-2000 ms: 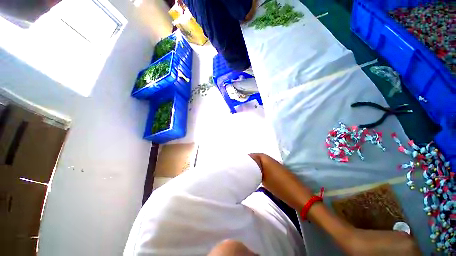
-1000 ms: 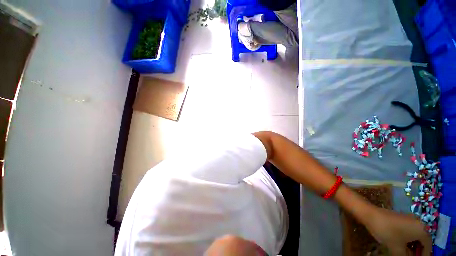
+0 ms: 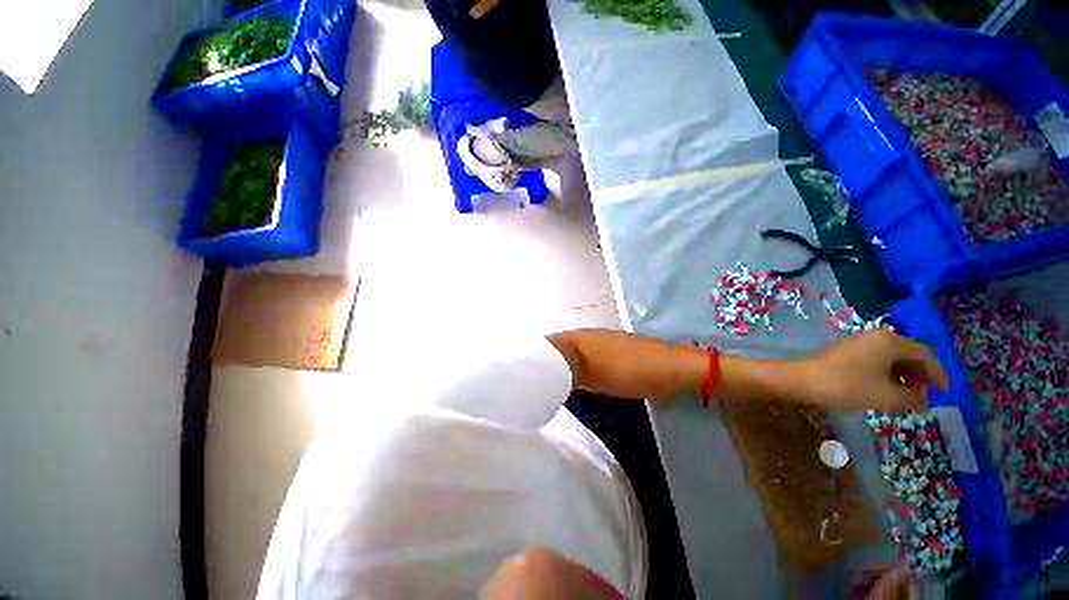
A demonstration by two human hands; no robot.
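Note:
My left hand (image 3: 877,373), with a red bracelet on the wrist, reaches over the finished-looking heap of joined pieces (image 3: 920,492) to the near blue crate's edge. Its fingers are curled and blurred; a dark reddish spot shows between them, but a held piece cannot be made out. What looks like my right hand (image 3: 897,585) is a small blurred part at the bottom edge, mostly cut off. The cardboard work mat (image 3: 797,475) lies below my left forearm, with a white disc (image 3: 833,454) and a thin pale hook shape (image 3: 830,530) on it. Red-and-light-blue parts (image 3: 750,298) lie left of the mat.
Black pliers (image 3: 795,250) lie beyond the loose parts. Blue crates of small parts (image 3: 873,176) line the bench's far side. Greenery (image 3: 639,12) lies at the bench's left end, where a person sits near a blue stool (image 3: 460,129). Crates of greenery (image 3: 264,223) stand by the wall.
The view has shifted, showing more of the crates. My left hand has moved from over the mat and heap to the crate's edge. A bit of my right hand now shows at the bottom.

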